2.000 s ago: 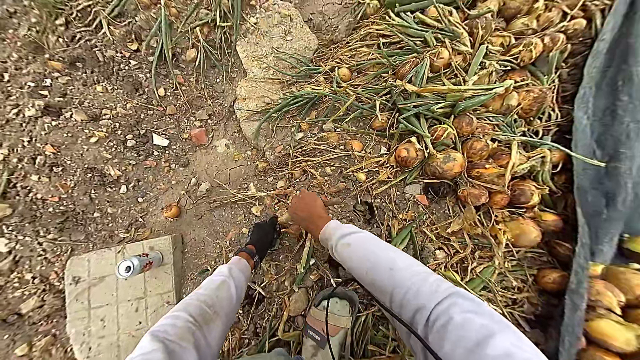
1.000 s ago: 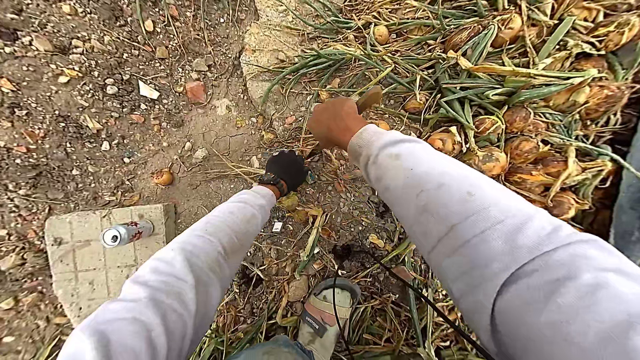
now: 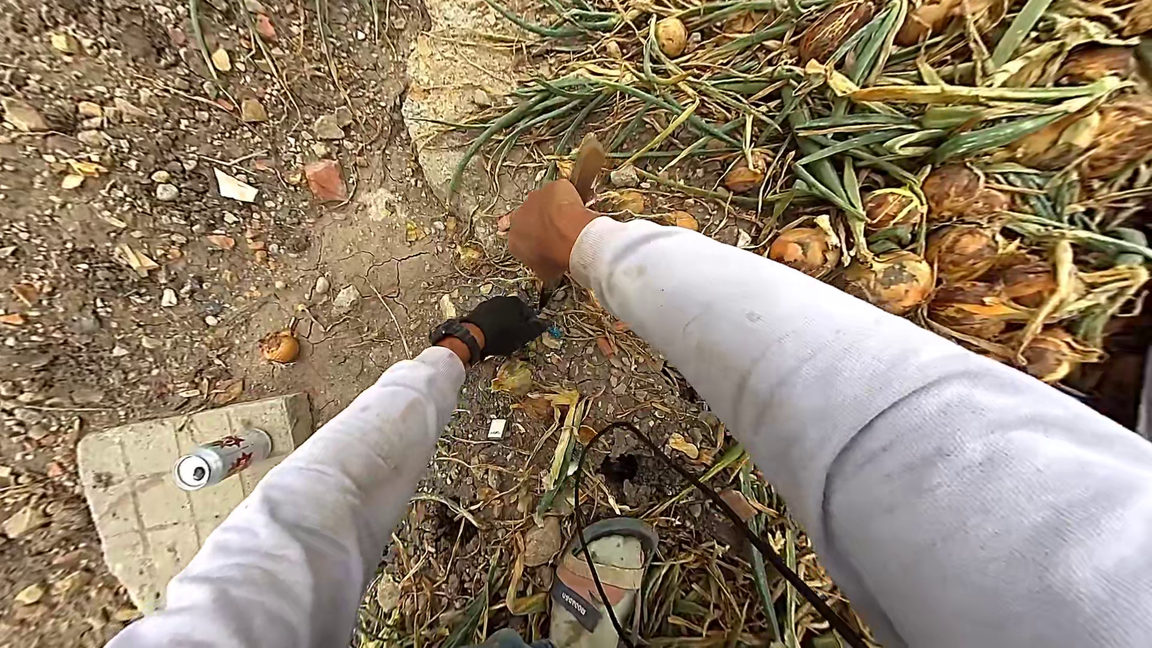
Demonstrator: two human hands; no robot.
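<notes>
My left hand [image 3: 506, 326], in a black glove with a dark band at the wrist, is low over the soil, fingers curled; whether it holds anything is hidden. Just above and to its right, my bare right hand [image 3: 549, 229] is closed around a tool whose flat brown end [image 3: 589, 167] sticks out above the fist. A dark, thin part shows between the two hands; I cannot tell if the left hand touches it. A small blue thing [image 3: 553, 332] lies beside the glove. Onions with green and dry leaves [image 3: 891, 281] are heaped to the right.
A drinks can [image 3: 222, 459] lies on a pale paving slab [image 3: 153, 531] at lower left. One loose onion [image 3: 280, 346] is on the soil above it. A black cord [image 3: 720, 504] loops over my shoe [image 3: 598, 585]. A flat stone [image 3: 450, 99] is at top centre.
Two seconds ago my hands were together; my right hand has since moved up and away from the left, and the tool's brown end now shows above its fist. The view has moved closer.
</notes>
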